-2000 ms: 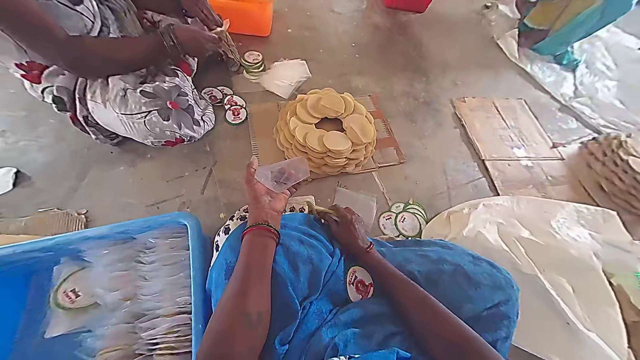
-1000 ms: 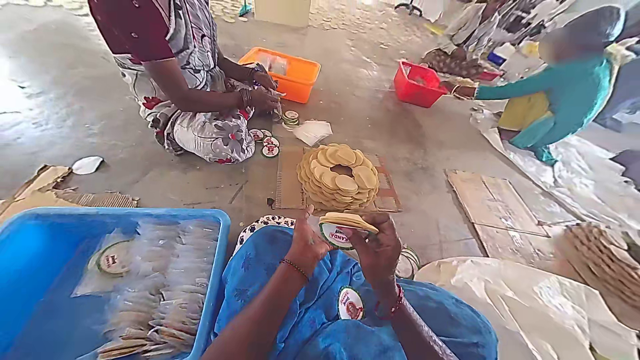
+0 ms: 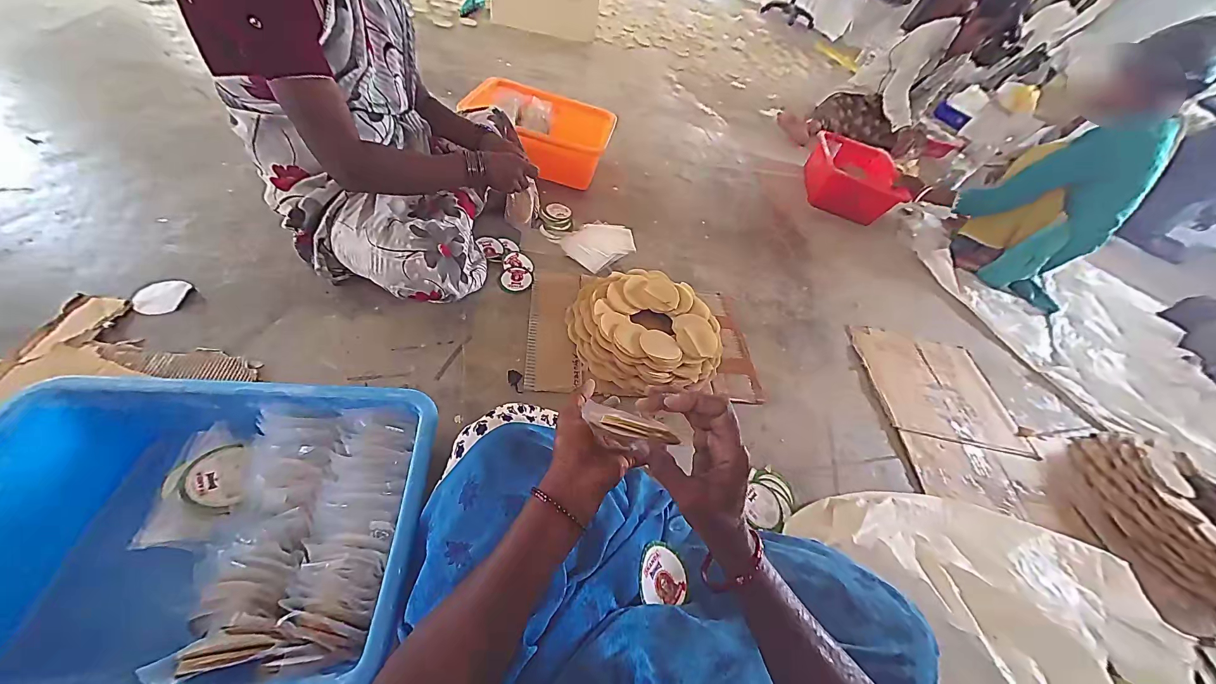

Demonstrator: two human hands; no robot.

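Note:
My left hand (image 3: pixel 584 451) grips a small clear plastic packet (image 3: pixel 629 423) with a stack of thin tan discs inside, held nearly edge-on above my lap. My right hand (image 3: pixel 708 456) is at the packet's right end, fingers spread and curved; whether they touch it cannot be told. Just beyond, a ring-shaped pile of tan discs (image 3: pixel 622 337) lies on a cardboard sheet (image 3: pixel 551 332). One round printed label (image 3: pixel 663 574) rests on the blue cloth over my lap, and several more labels (image 3: pixel 768 501) lie on the floor right of my right hand.
A blue tray (image 3: pixel 423 456) of filled packets (image 3: pixel 323 532) stands at the left. A person (image 3: pixel 380 180) sits ahead left by an orange bin (image 3: pixel 560 142) and labels (image 3: pixel 516 271). Further right are a red bin (image 3: pixel 850 180), another person in teal, cardboard (image 3: pixel 950 399) and brown stacked discs (image 3: pixel 1140 522).
One second ago both hands held discs with a round label outside a packet; now the discs are inside the plastic. My right hand's fingers have spread. The view has tilted upward since the first frame.

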